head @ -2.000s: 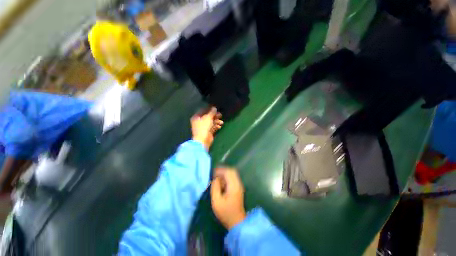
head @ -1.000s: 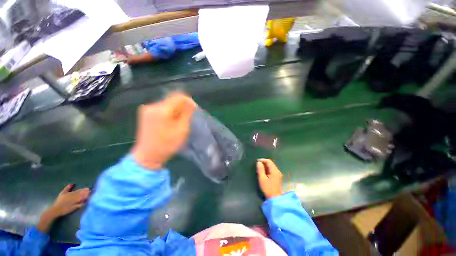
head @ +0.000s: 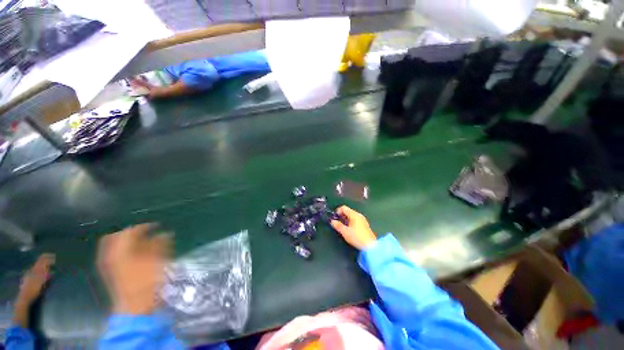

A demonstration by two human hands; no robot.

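A loose cluster of small black glossy parts [head: 301, 220] lies on the green bench in front of me. My right hand [head: 354, 228] is at the cluster's right edge, with a small dark part between its fingertips. A large crinkled clear bag [head: 213, 287] with dark contents lies at the bench's near edge, left of the cluster. My left hand [head: 135, 266] is blurred at the bag's left side; whether it grips the bag is hidden by blur. A small grey-brown card [head: 352, 190] lies just behind the cluster.
More bagged cards [head: 482, 181] lie to the right, beside heaped black pouches [head: 551, 171]. A brown carton [head: 520, 290] stands below right. A white sheet [head: 309, 61] hangs from the shelf. Another person's hand [head: 35, 280] is at the left edge; a blue sleeve [head: 219, 67] reaches across behind.
The clear bag, raised in my left hand a second ago, now lies lower left. The black parts now show on the bench. My left hand has moved left and down.
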